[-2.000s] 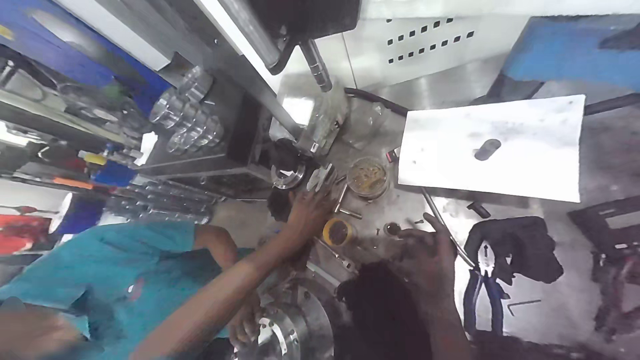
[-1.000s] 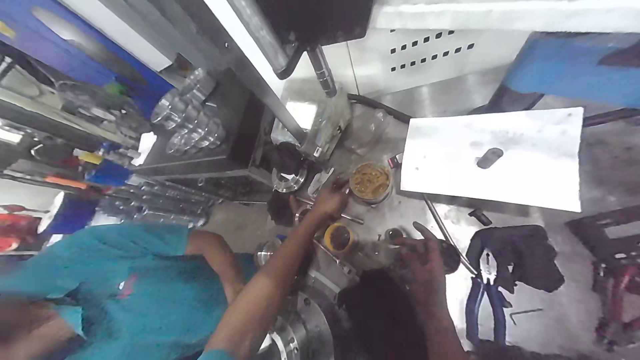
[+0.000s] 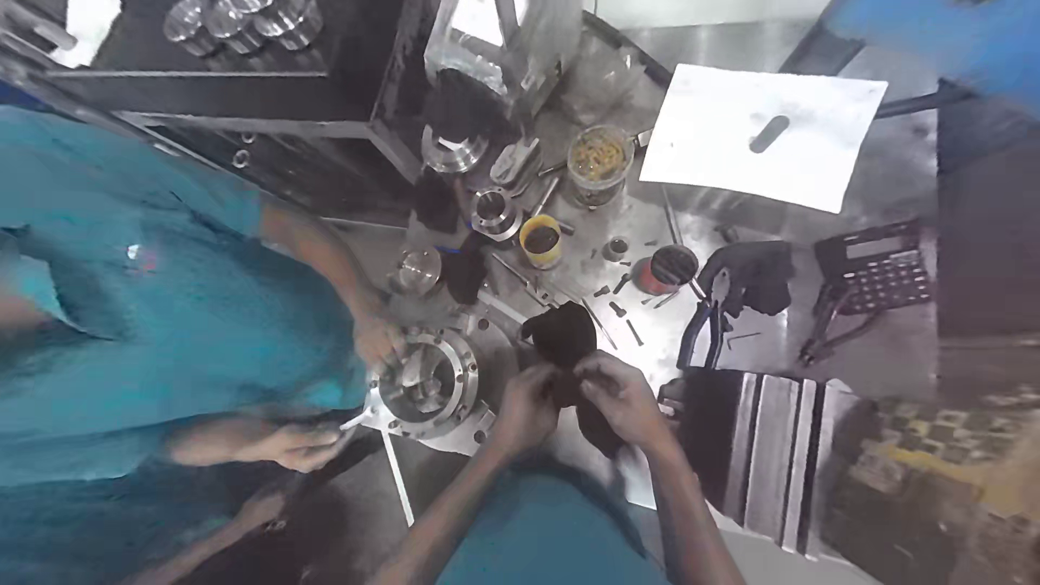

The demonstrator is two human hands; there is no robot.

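Both of my hands are at a black cloth [image 3: 562,337] near the lower middle of the metal table. My left hand [image 3: 530,406] pinches its left side, and my right hand [image 3: 619,398] holds its right side with bent fingers. Left of my hands lies a round metal flange [image 3: 467,382] with bolt holes around its rim. Beyond the cloth are loose bolts [image 3: 617,309], a yellow-rimmed cup [image 3: 541,241], a red tin [image 3: 656,272] with dark contents and a clear tub [image 3: 600,162] of small yellowish pieces.
A co-worker in a teal shirt [image 3: 203,301] has hands at the flange's left side. Blue-handled pliers [image 3: 705,329], a dark cloth [image 3: 760,272], a calculator [image 3: 877,268] and a white sheet [image 3: 764,134] lie right. Metal rings [image 3: 494,213] stand at the back left.
My hands have drawn back from the small parts and the tub toward the near side, and now both hold the black cloth. The view has shifted, showing more of the flange.
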